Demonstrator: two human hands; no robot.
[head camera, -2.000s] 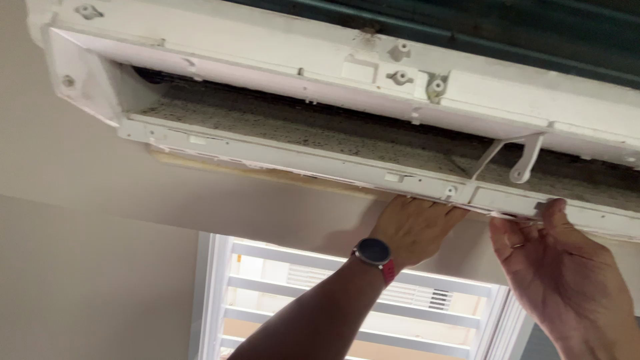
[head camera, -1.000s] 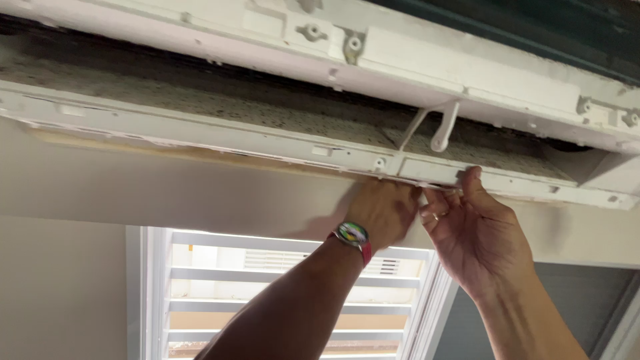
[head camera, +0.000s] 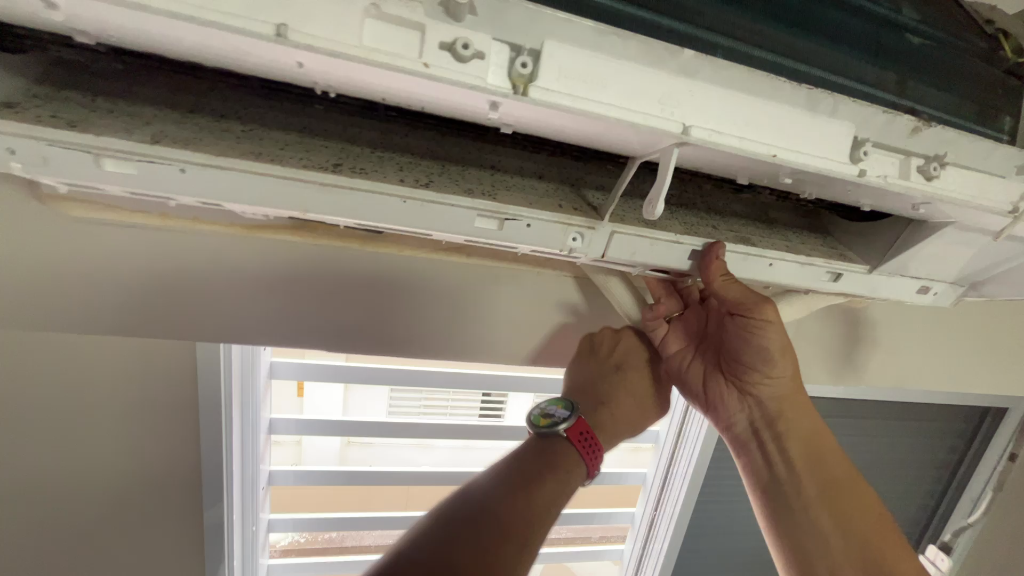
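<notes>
The white plastic housing (head camera: 360, 200) of a wall-mounted air conditioner spans the view, its speckled air outlet (head camera: 384, 160) uncovered. My right hand (head camera: 728, 344), palm toward the camera, grips the housing's lower edge, thumb in front and fingers underneath. Just below and left of it, my left hand (head camera: 620, 384), wearing a watch with a red strap (head camera: 586, 448), is closed at the lower end of a pale wrapped tube or hose (head camera: 620, 296) that slants down from behind the housing. A white plastic arm (head camera: 660, 184) hangs in the outlet.
Dark heat-exchanger fins (head camera: 784, 48) lie above the housing. Below are a window with white slats (head camera: 448, 476) and a dark grey shutter or panel (head camera: 840, 480). A white cable (head camera: 976, 504) hangs at the lower right. Another pale tube section (head camera: 812, 302) shows behind the housing.
My left hand has come down from the housing's underside, and the pale tube now slants down to it. My right hand stays on the lower edge. The view has shifted right.
</notes>
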